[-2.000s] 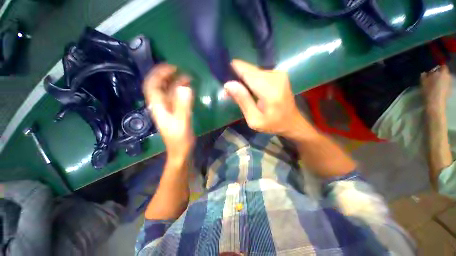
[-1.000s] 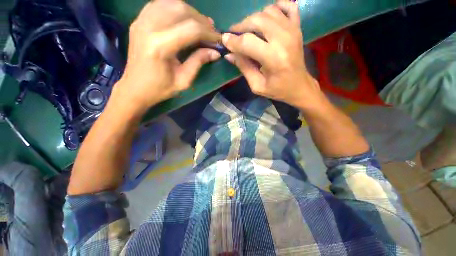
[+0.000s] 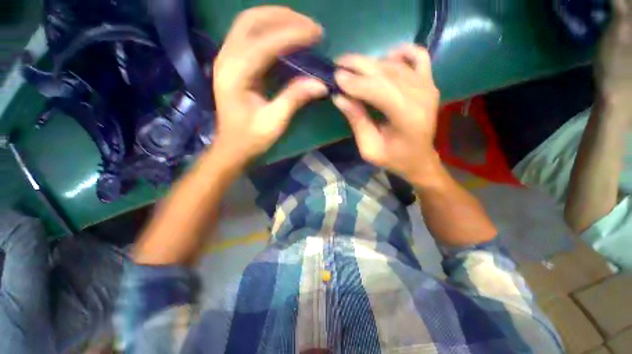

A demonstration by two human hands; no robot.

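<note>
A dark curved piece (image 3: 308, 63) is held between both hands above the green table's near edge. Its ends are hidden by the fingers, and the image is blurred. My left hand (image 3: 253, 90) grips its left part, with the thumb below and the fingers above. My right hand (image 3: 391, 104) pinches its right end between thumb and fingertips. A tangled pile of dark glossy fan bodies (image 3: 114, 83) lies on the table to the left. A round ringed joint (image 3: 159, 137) shows at the pile's near side.
A thin metal rod tool (image 3: 31, 176) lies at the table's left edge. Another dark band (image 3: 435, 24) lies behind my right hand. A co-worker's arm (image 3: 601, 131) is at the right, and a red stool (image 3: 478, 148) stands below the table edge.
From empty-looking at first, my left hand has come to grip the dark piece with my right. Since one second ago more of the piece shows. The co-worker's arm has reached over the table.
</note>
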